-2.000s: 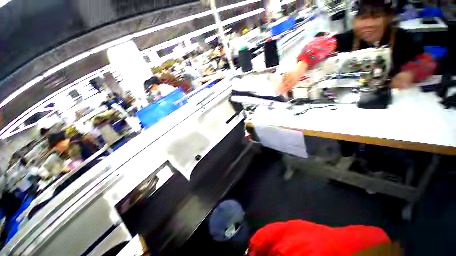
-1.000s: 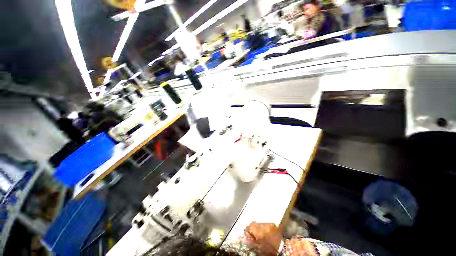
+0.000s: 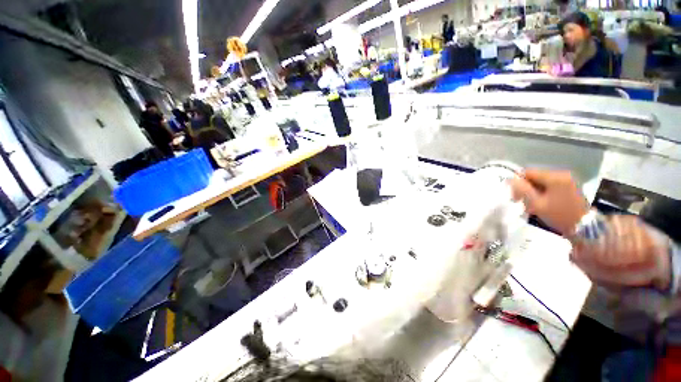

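Observation:
A large white sewing machine [image 3: 418,283] runs diagonally through the middle, with small metal discs and dark posts on its head. My right hand [image 3: 552,200] comes in from the right and grips the rim of the round handwheel [image 3: 499,170] at the machine's far right end; the fingers are slightly blurred. My left hand is not in view. The needle area and any workpiece are hidden or out of the picture. Thread snips [image 3: 517,319] with red-and-dark handles lie on the white table [image 3: 515,354] right of the machine.
Two black thread cones [image 3: 381,98] stand behind the machine, near a dark cup-like object [image 3: 369,185]. A dark cord crosses the table at right. Blue bins [image 3: 166,181] stand at left. A person [image 3: 590,48] sits beyond a white railing. Dark blurred strands cross the bottom edge.
The view has swung from another worker's table to this machine. Since one second ago, my right hand has gone from the bottom edge to the handwheel.

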